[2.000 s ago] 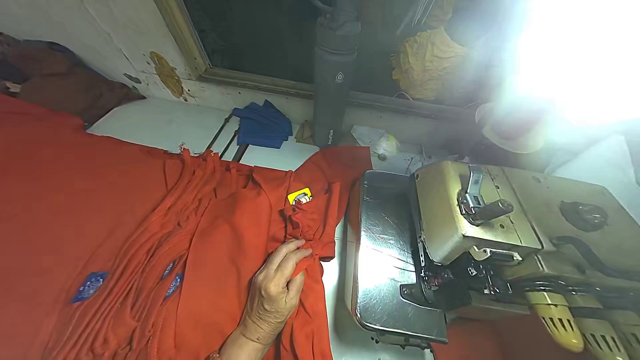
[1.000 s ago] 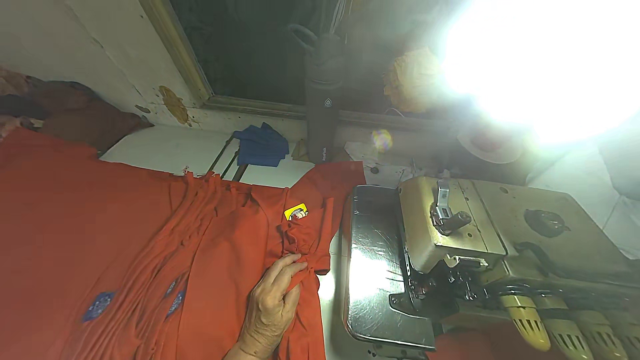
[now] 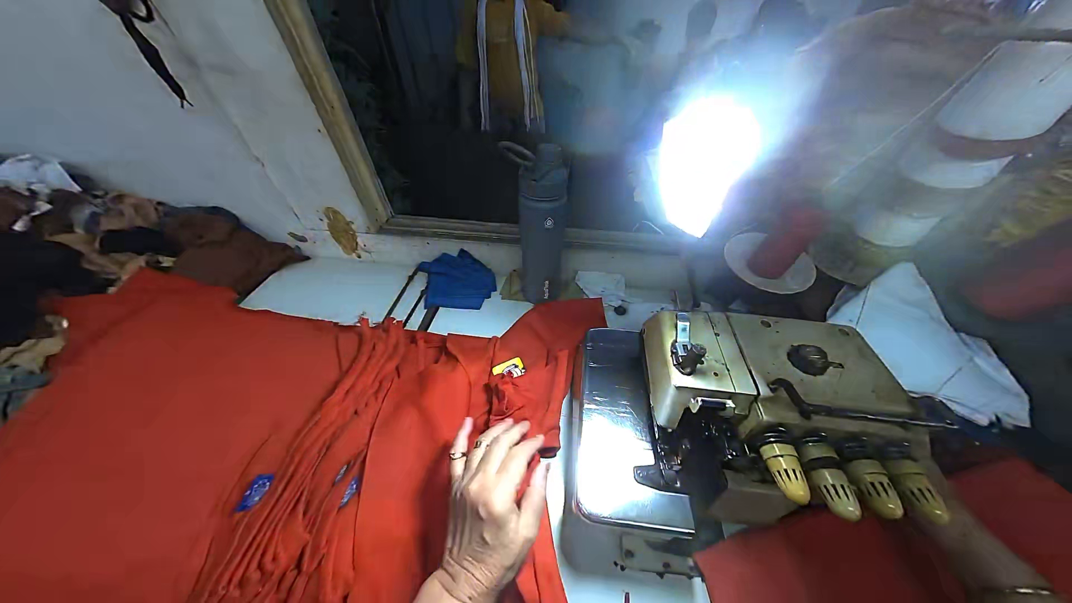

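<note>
Red garment pieces (image 3: 167, 419) lie in a layered pile across the left of the table, some bearing blue labels (image 3: 255, 492). My left hand (image 3: 494, 502) rests palm down on the folded red cloth, fingers apart, a ring on one finger. Just beyond its fingertips a yellow label (image 3: 508, 367) shows on the cloth. To the right stands an overlock sewing machine (image 3: 804, 368) with a shiny metal plate (image 3: 620, 419). My right hand is hidden; only its forearm (image 3: 980, 536) shows at the lower right, behind the thread tension knobs, over more red cloth (image 3: 829, 553).
A dark bottle (image 3: 543, 226) and a blue cloth (image 3: 457, 280) stand and lie along the back edge. Beyond the machine are a bright lamp (image 3: 708, 159), thread cones (image 3: 1005, 92) and white cloth (image 3: 930, 335). Dark fabric scraps (image 3: 126, 234) are heaped at the far left.
The fingers of my left hand have spread and lifted from their bunched grip on the red cloth. A right forearm now shows at the lower right. The view has tilted up.
</note>
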